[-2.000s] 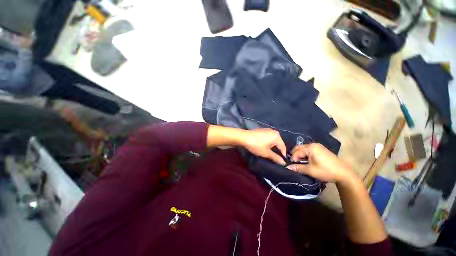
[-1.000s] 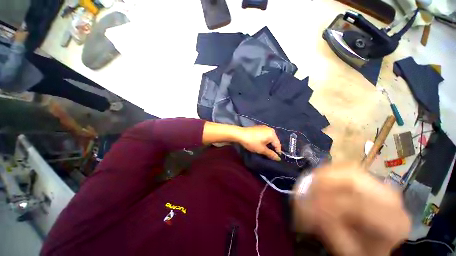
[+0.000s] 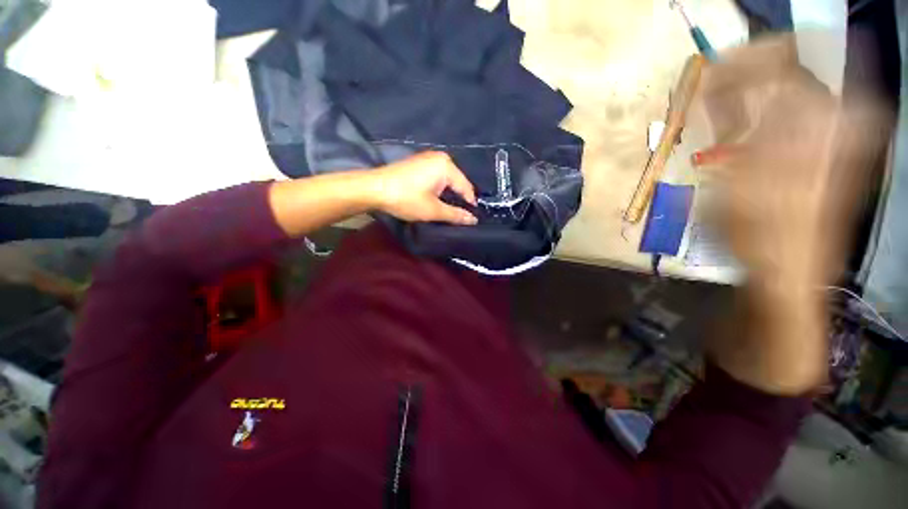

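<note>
The dark navy garment piece (image 3: 418, 89) lies over the table edge, with white stitch lines and a shinier grey inner side. My left hand (image 3: 426, 187) pinches its dark fold near the body edge. A white edge strip (image 3: 503, 266) curves along the side nearest me. White thread (image 3: 555, 224) loops at the right of the work. My right hand (image 3: 772, 169) is raised off the garment at the right, strongly blurred, and its fingers and anything in them cannot be made out. No needle can be seen.
A pale worktable (image 3: 597, 60) carries a wooden stick (image 3: 669, 129), a blue pad (image 3: 667, 219) at the edge and a teal-handled tool (image 3: 702, 40). A red item (image 3: 712, 156) is partly behind my right hand. A red object (image 3: 239, 301) is below left.
My right hand has left the fold and risen to the far right. My left hand stays on the fold. The view has shifted, so the garment appears higher and further left; the iron is out of view.
</note>
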